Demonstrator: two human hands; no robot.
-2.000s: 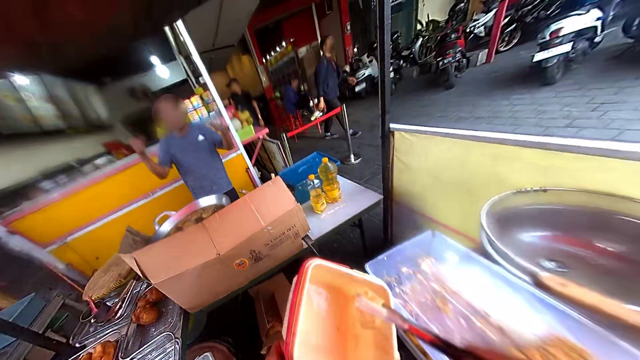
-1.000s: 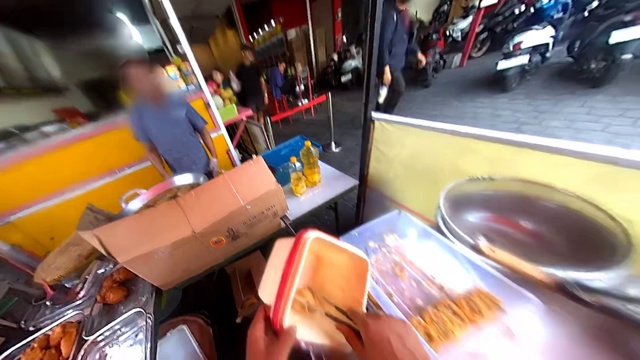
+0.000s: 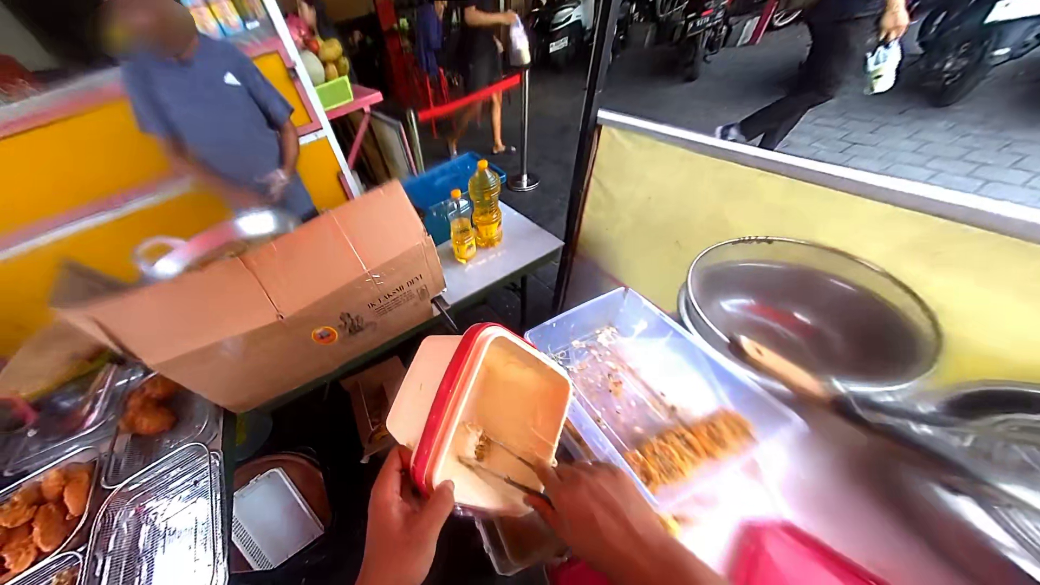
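Note:
My left hand grips the lower rim of a cream plastic tub with a red rim, which is tilted toward me. In my right hand are metal tongs, their tips inside the tub at a small pale lump of food. The rest of the tub's inside shows only smears. Just right of the tub lies a translucent plastic tray with crumbs and a row of skewered, browned food.
A large metal wok and a wooden-handled utensil are at right. A cardboard box, oil bottles and trays of fried food stand left. A person stands behind the box; others walk beyond.
The tub, upright in front two seconds ago, is now tilted with my left hand on it. The person behind the box has lowered their raised arms. A passer-by has moved right.

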